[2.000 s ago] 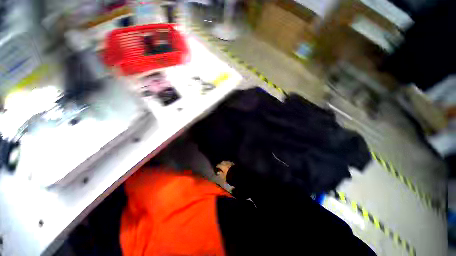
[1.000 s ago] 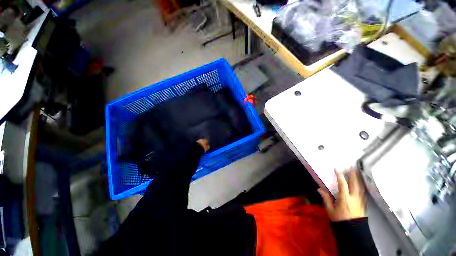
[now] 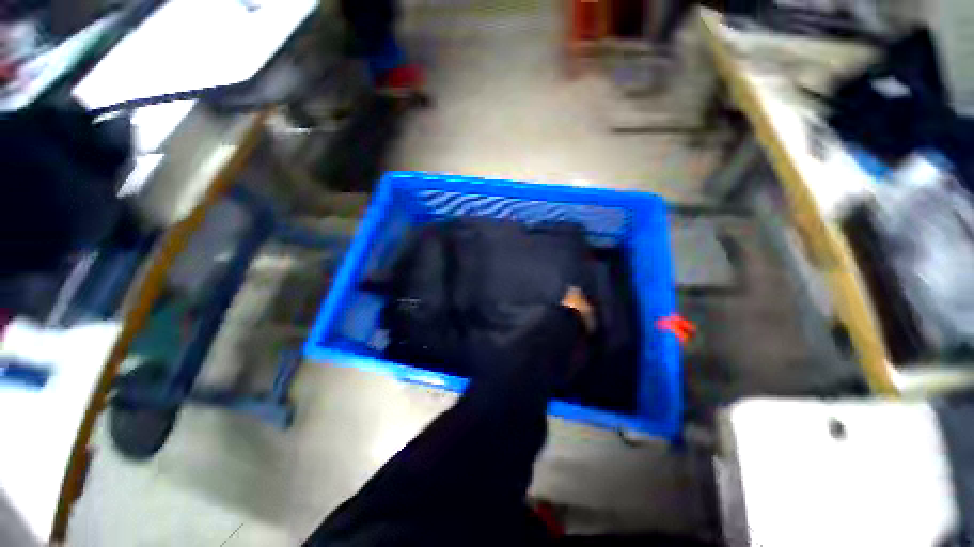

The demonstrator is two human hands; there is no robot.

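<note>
A blue plastic crate [image 3: 673,374] stands on the floor in front of me. It holds dark garments [image 3: 486,272], folded or bunched below the rim. My left hand [image 3: 578,306] is inside the crate at the right part of the garments. Only a small part of it shows beyond the dark sleeve, and it is blurred. Its fingers are hidden against the dark cloth, so I cannot tell whether it grips. My right hand is not in view.
A white table corner [image 3: 838,470] is at the lower right. A wood-edged table [image 3: 796,187] with clear plastic and dark cloth runs along the right. Another wood-edged table and a dark metal stand [image 3: 230,401] are at the left. A red tag [image 3: 677,327] hangs on the crate's right side.
The view has turned left, so the crate now sits nearer the centre. My left hand remains in it, now at the garments' right part. My right hand, earlier on the white table, has left the view.
</note>
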